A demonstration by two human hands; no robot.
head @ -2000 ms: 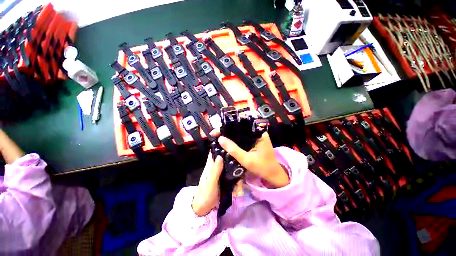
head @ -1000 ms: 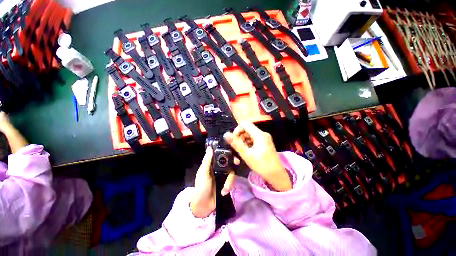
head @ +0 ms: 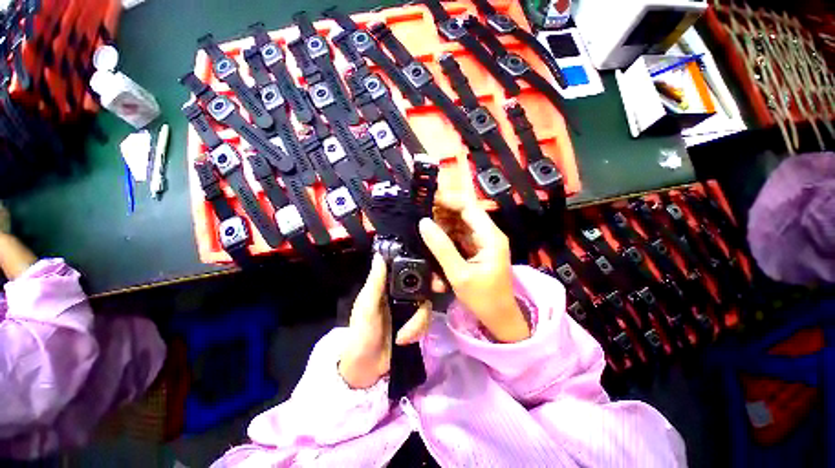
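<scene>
My left hand [head: 371, 315] is shut on a bunch of black smartwatches [head: 408, 277] in front of my chest, below the tray's front edge. The top watch shows its round-centred case back, and its black strap hangs down. My right hand [head: 474, 258] is at the upper right of the bunch, with thumb and fingers at a black strap [head: 425, 187] that stands up; its grip is partly hidden. The red-orange tray [head: 438, 120] behind holds rows of black watches, case backs up, with pale cells bare at centre right.
A second filled tray [head: 723, 215] is at the lower right. A white bottle [head: 124, 97], pen-like tools [head: 158, 161] and stacked trays [head: 87, 55] are at left. A white box [head: 638, 102] and boxy machine [head: 632, 27] are back right. Other people's sleeves [head: 55, 338] show at both sides.
My right hand has moved from resting on the bunch to its right side, by a raised strap. The bunch now shows a case back facing up. The view has shifted slightly.
</scene>
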